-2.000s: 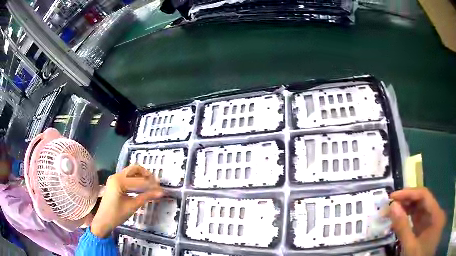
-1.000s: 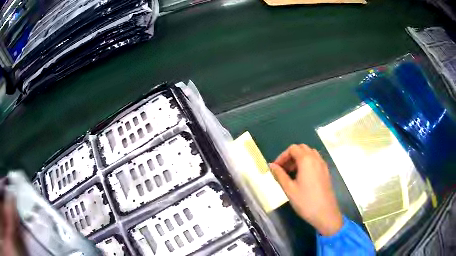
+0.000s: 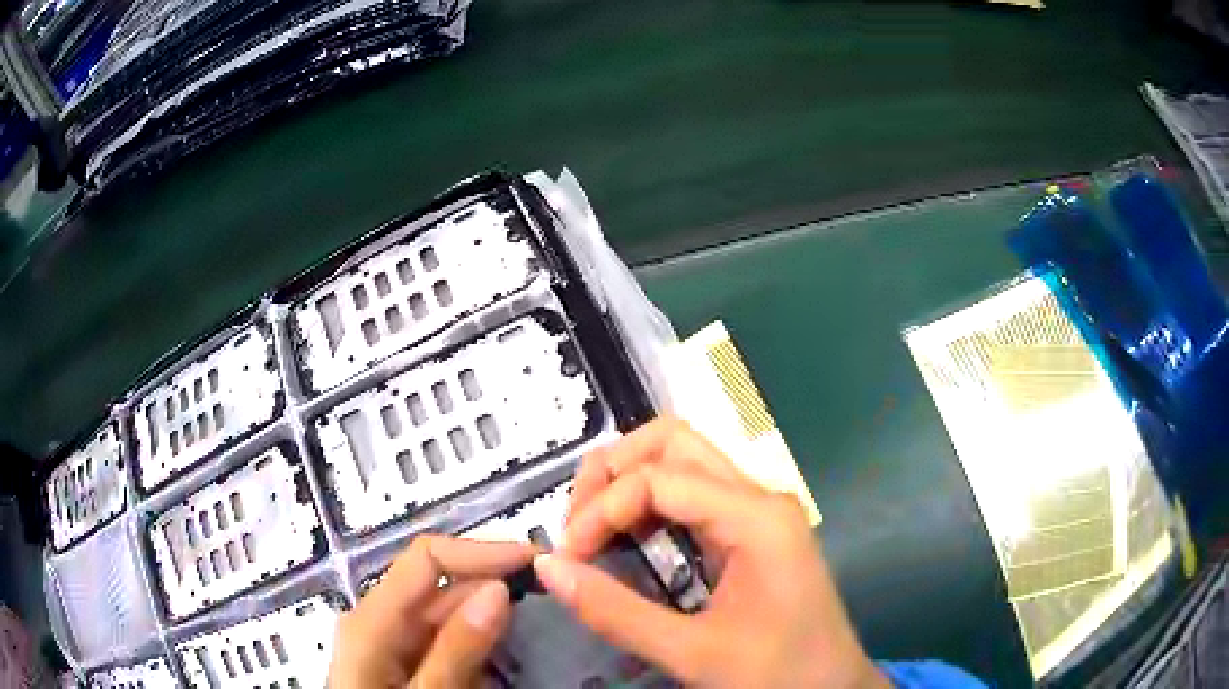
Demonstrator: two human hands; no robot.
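Observation:
A black tray (image 3: 299,393) holds device frames in its pockets, such as a silver-white frame with slots (image 3: 458,420). My left hand (image 3: 429,617) and my right hand (image 3: 714,545) meet fingertip to fingertip over the tray's lower right part. A dark grey flat thing, apparently a device frame seen from its back (image 3: 573,643), lies between and under my hands, held by my left hand and mostly hidden. My right thumb and fingers pinch a tiny piece, barely visible. A pale-yellow adhesive sheet (image 3: 744,404) lies at the tray's right edge, partly behind my right hand.
Spare yellow sheets in a clear sleeve (image 3: 1031,444) lie at the right, with crumpled blue film (image 3: 1146,289) beside them. A stack of black-and-white trays (image 3: 256,88) stands at the upper left. One tray pocket (image 3: 101,606) at the left shows no frame. Green surface (image 3: 768,128) lies behind the tray.
My right hand has moved left from the adhesive sheet to over the tray. My left hand, with the flat thing, has come right from the left edge to meet it.

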